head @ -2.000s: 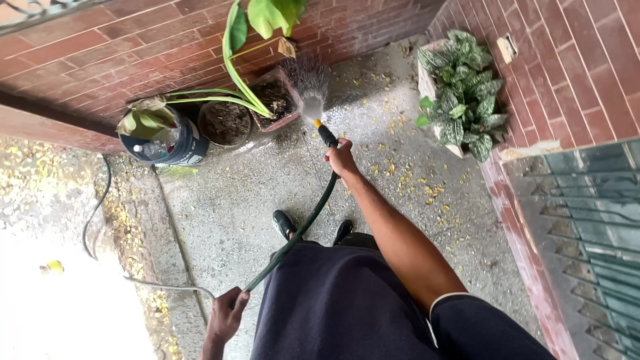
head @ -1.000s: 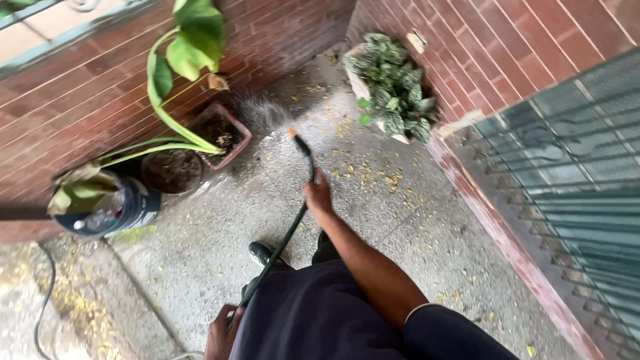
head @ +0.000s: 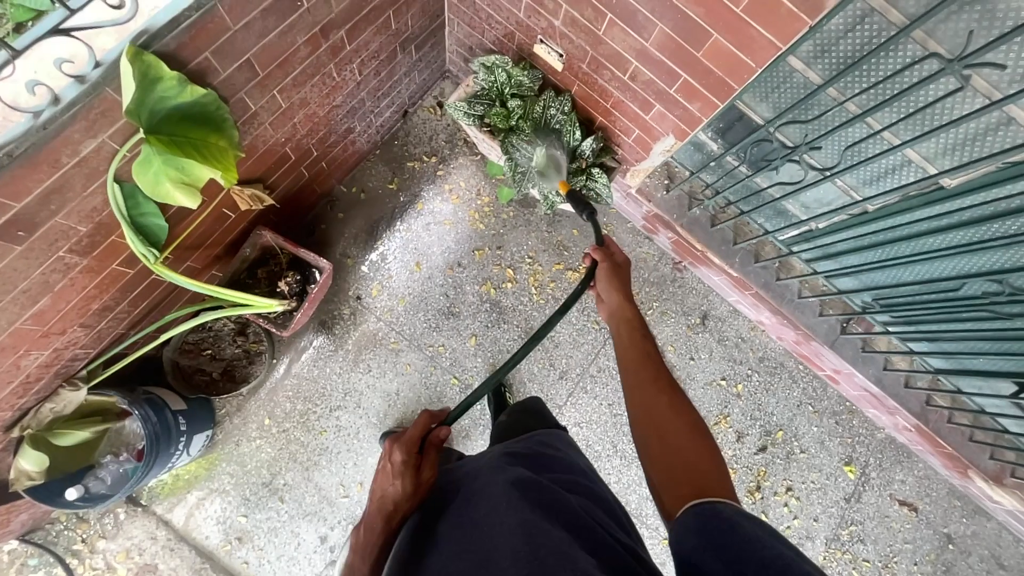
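Note:
My right hand [head: 610,276] grips a dark green garden hose [head: 524,352] just behind its black spray nozzle [head: 582,203] with an orange tip. Water sprays from the tip onto a leafy plant with white-speckled leaves [head: 552,120], which grows in a long planter [head: 475,134] against the brick wall. Lower down, my left hand [head: 406,460] is closed around the same hose near my waist. Between the hands the hose bends in a curve above the floor.
At left stand a square red planter [head: 320,290] with a big-leaved plant [head: 180,144], a round pot of soil [head: 218,356] and a dark bucket [head: 180,428] holding plastic bottles and leaves. A barred window [head: 864,224] is at right. Yellow petals litter the speckled floor [head: 496,280].
The nozzle has swung right, from spraying beside the square red planter to the speckled-leaf plant. Both hands still hold the hose. The view has turned to the right.

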